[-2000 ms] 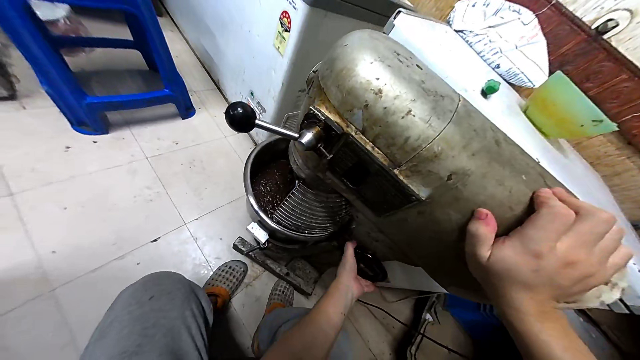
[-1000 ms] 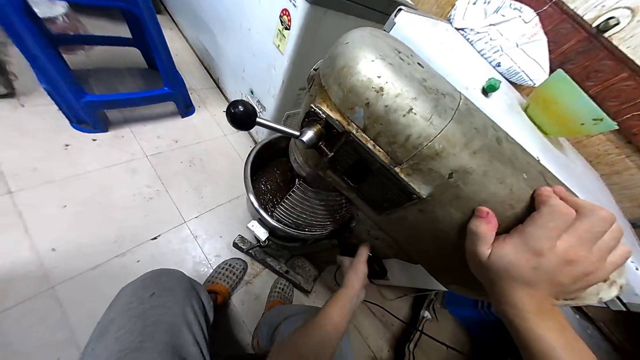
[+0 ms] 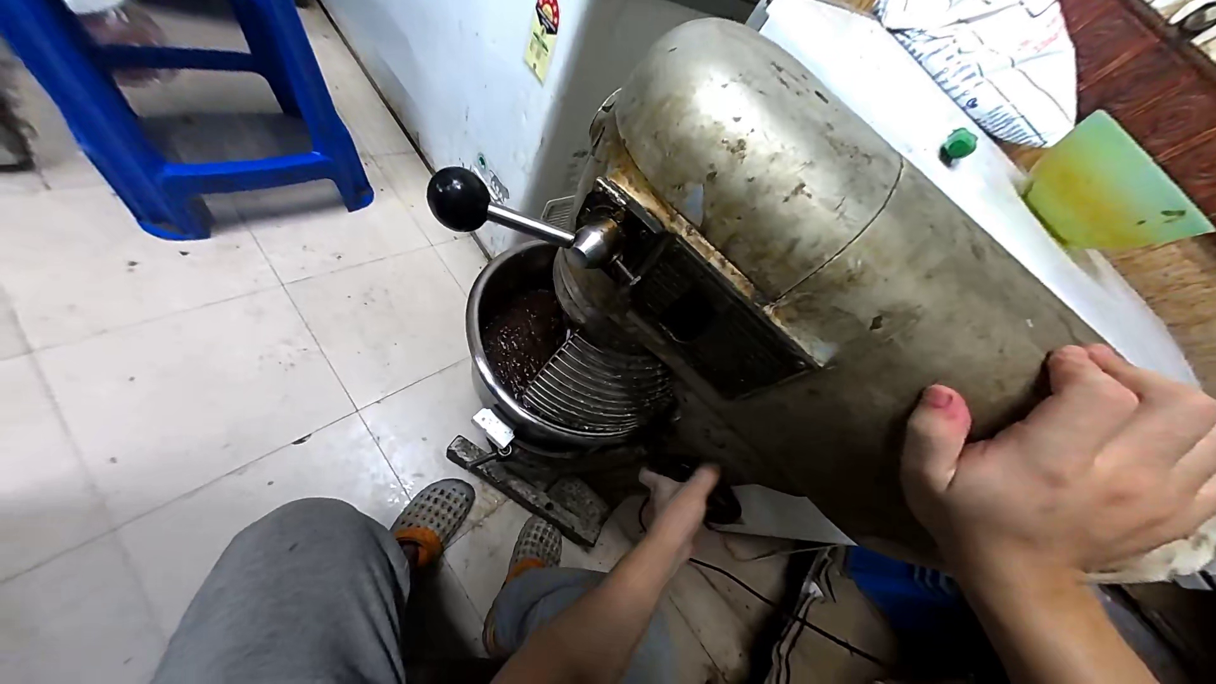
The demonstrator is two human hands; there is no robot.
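A large, worn grey metal stand mixer (image 3: 855,247) fills the centre and right. Its round metal bowl (image 3: 480,356) holds a dark brown, wet-looking mass (image 3: 522,337), partly covered by a curved wire guard (image 3: 603,385). A lever with a black ball knob (image 3: 458,199) sticks out from the mixer head. Low on the mixer's side, my left hand (image 3: 679,499) is closed around a black handle (image 3: 724,503), whose shape is mostly hidden. My right hand (image 3: 1073,456) lies palm down on the housing, fingers spread, with a whitish cloth (image 3: 1154,560) beside its wrist.
A blue plastic stool (image 3: 247,171) stands on the tiled floor at upper left. Behind the mixer are a white appliance (image 3: 456,85) and a white surface with a green cap (image 3: 958,144) and a yellow-green plastic container (image 3: 1107,185). Cables (image 3: 760,594) run below, near my feet (image 3: 437,513).
My left hand has shifted slightly up and changed its hold at the black handle. My right hand has stayed on the housing.
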